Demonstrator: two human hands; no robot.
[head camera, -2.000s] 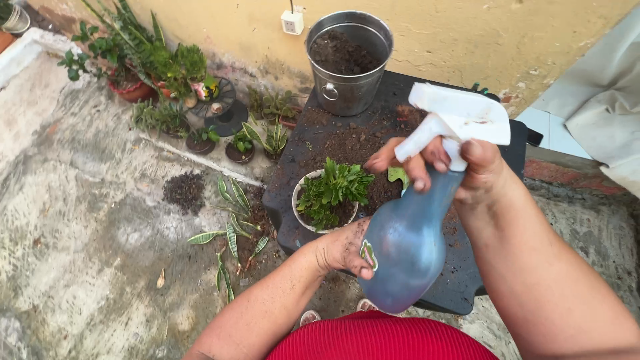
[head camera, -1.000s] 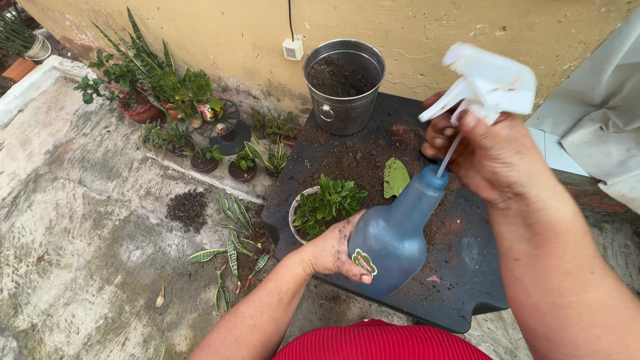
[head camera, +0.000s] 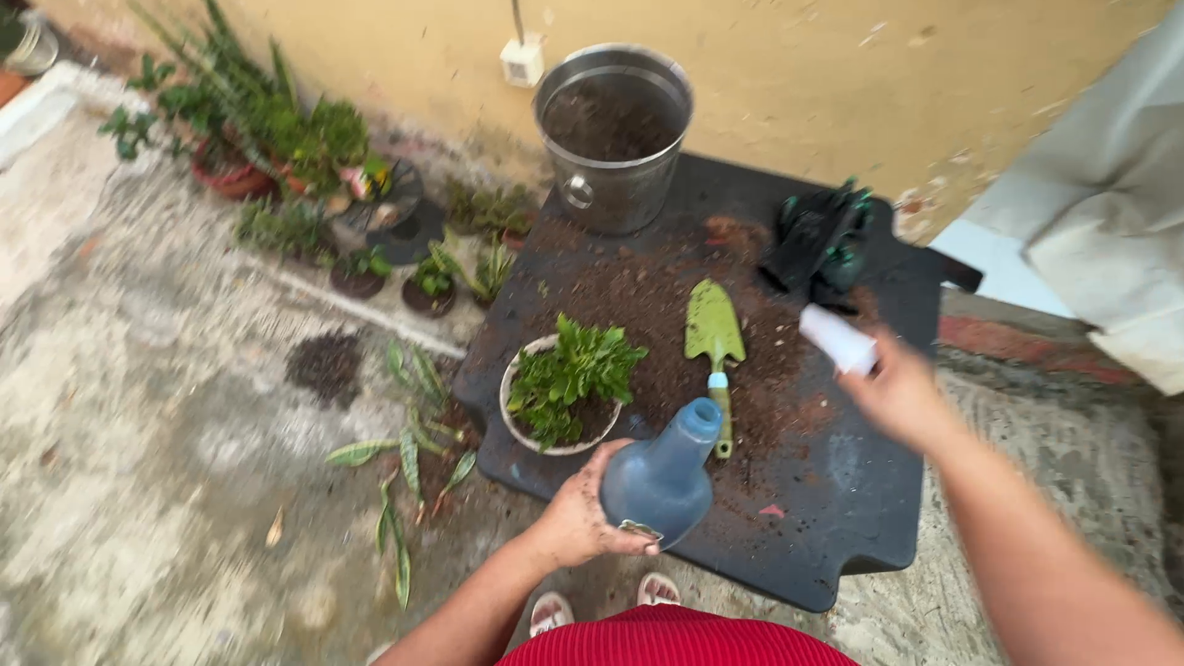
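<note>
My left hand (head camera: 592, 513) grips the blue plastic spray bottle (head camera: 659, 486), whose neck is uncapped and tilts up and away. To the right, my right hand (head camera: 893, 388), blurred, holds the white spray trigger head (head camera: 837, 339) over the dark table. Just beyond the bottle lies a green hand trowel (head camera: 712, 324) on scattered soil (head camera: 629, 287). Left of the trowel stands a round white pot (head camera: 511, 407) with a leafy green plant (head camera: 573, 375). Black and green gardening gloves (head camera: 819, 240) lie past the trigger head.
A metal bucket (head camera: 615, 185) containing soil stands at the back of the black table (head camera: 786, 555). Potted plants (head camera: 236, 171) line the wall at left. Cut variegated leaves (head camera: 407, 453) and a soil pile (head camera: 326, 368) lie on the concrete floor. Pale fabric (head camera: 1101, 213) hangs at right.
The trigger head has come off the bottle, and my right hand has carried it away to the right. My left hand has kept hold of the bottle. The trowel and gloves now show.
</note>
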